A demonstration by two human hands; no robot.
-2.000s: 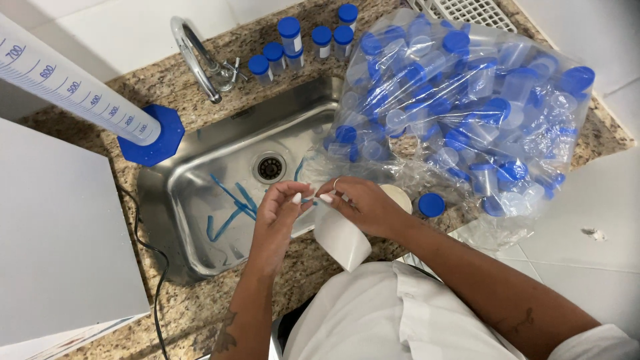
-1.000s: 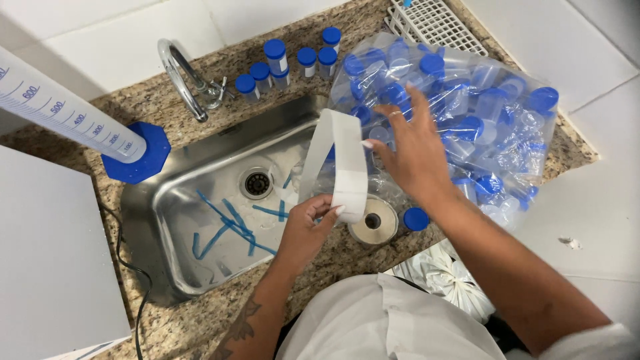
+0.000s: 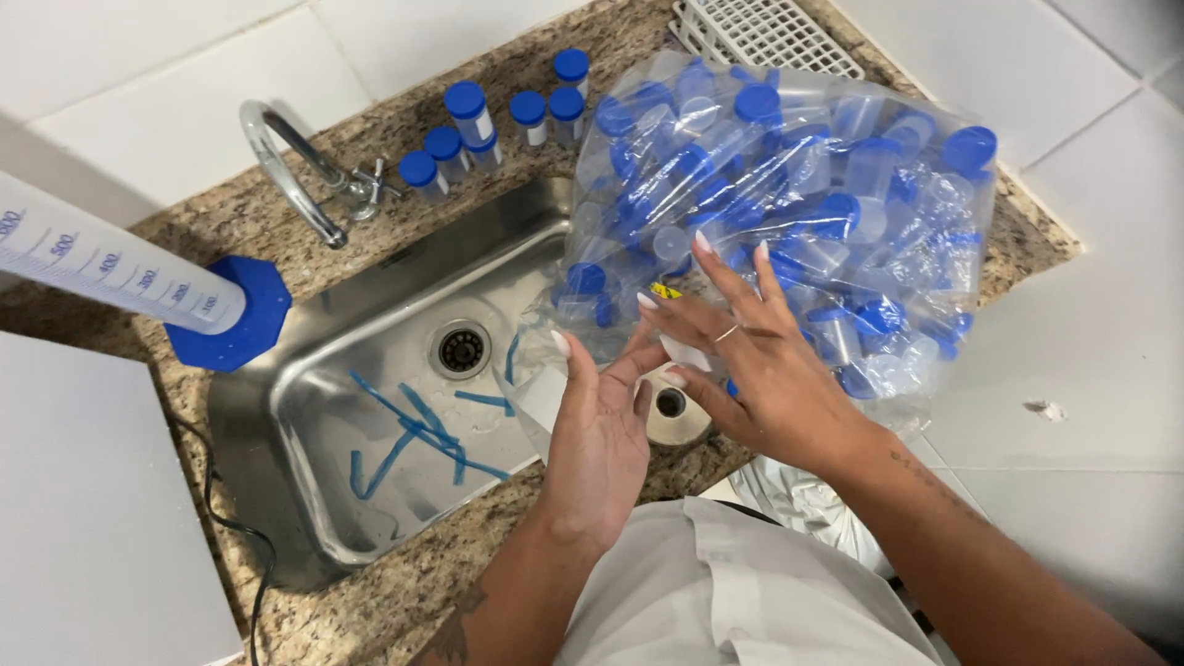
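My left hand (image 3: 601, 425) is palm up above the sink's near right edge, thumb raised. A white label piece (image 3: 686, 353) lies at its fingertips, close under the fingers of my right hand (image 3: 768, 370), which is spread palm down. Behind my left hand shows part of a white paper strip (image 3: 544, 398); whether that hand grips it is hidden. The label roll (image 3: 680, 421) rests on the counter beneath both hands. Just beyond them is a clear plastic bag (image 3: 795, 203) full of blue-capped plastic containers.
Blue strips (image 3: 407, 430) lie in the steel sink (image 3: 310, 481). Several capped tubes (image 3: 529, 118) stand by the faucet (image 3: 296, 176). A graduated cylinder (image 3: 185, 277) with a blue base leans across the left. At the back right is a white rack (image 3: 768, 32); a black cable (image 3: 211, 490) runs at left.
My right hand has come back from over the bag to beside my left hand. The white strip, earlier held up as a loop in my left hand, is now mostly hidden behind it.
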